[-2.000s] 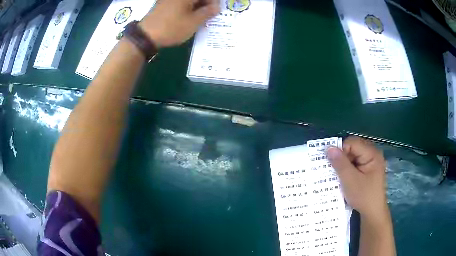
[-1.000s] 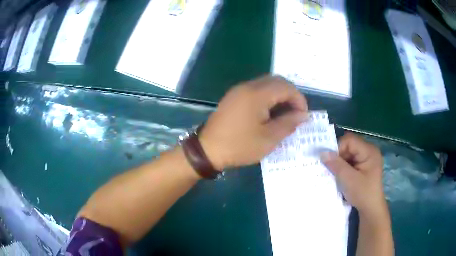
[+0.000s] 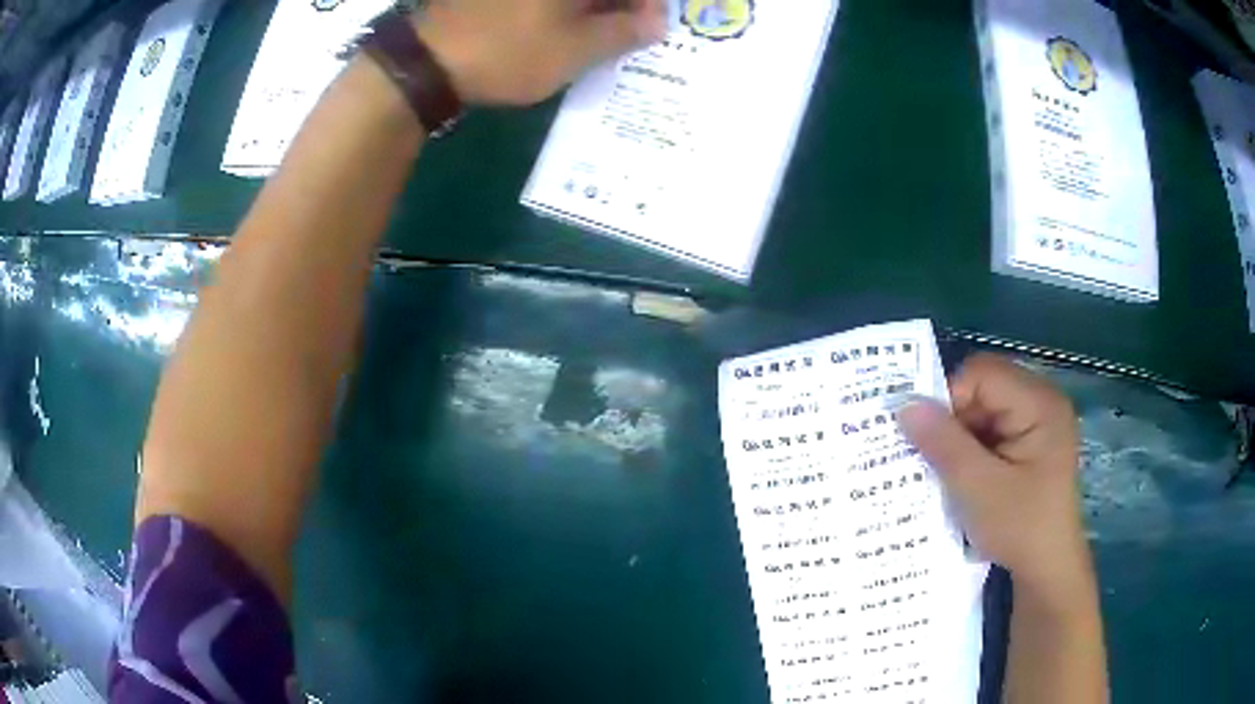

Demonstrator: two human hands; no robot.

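Observation:
My right hand (image 3: 1002,461) grips a long white label sheet (image 3: 833,509) near its top right, thumb on the printed labels in two columns. My left hand (image 3: 530,48), with a brown wrist strap, is at the top edge over the upper left part of a white product box (image 3: 681,138) with a yellow-and-blue round emblem. Its fingertips are blurred and partly cut off near the emblem; whether a label is between them cannot be told. The box lies tilted on the dark green conveyor belt (image 3: 902,179).
Another white box (image 3: 1074,165) lies to the right, and one (image 3: 1228,151) is cut off at the right edge. Several white boxes (image 3: 149,103) stand at the far left. The worn green ledge (image 3: 537,550) runs along the near side. White papers (image 3: 55,684) show at the lower left corner.
My left hand has moved from the label sheet up and left to a box. The boxes have shifted along the belt. The sheet's printed rows now show clearly; my right hand has hardly moved.

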